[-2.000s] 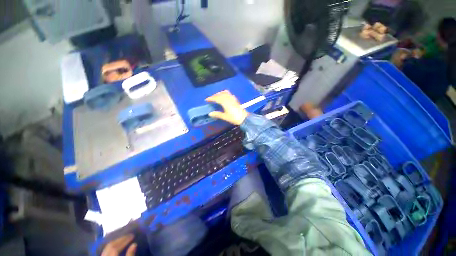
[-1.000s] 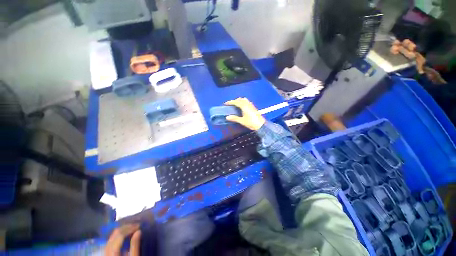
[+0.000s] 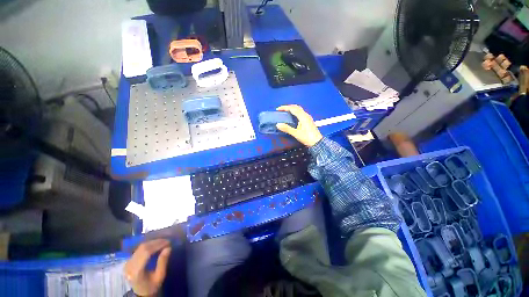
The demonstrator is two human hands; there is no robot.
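My right hand (image 3: 301,125) holds a blue-grey plastic housing (image 3: 275,122) at its right end, on the blue bench right of the perforated plate (image 3: 156,125). Another blue-grey housing (image 3: 202,109) stands alone at the middle of the plate. A white housing (image 3: 210,73), an orange housing (image 3: 186,51) and a spare blue-grey housing (image 3: 166,77) stand at the back of the plate. My left hand (image 3: 148,268) is low at the left near my lap, fingers curled and apart, with nothing seen in it.
A black keyboard (image 3: 249,181) lies along the bench front, with white paper (image 3: 168,203) at its left. A blue bin (image 3: 387,191) heaped with housings is at my right. A paper-lined bin (image 3: 23,278) is at lower left. Fans (image 3: 432,35) stand on both sides.
The view has shifted, so the bench sits further right and higher in the picture. My right hand still holds the housing at the same bench spot. My left hand shows more fully.
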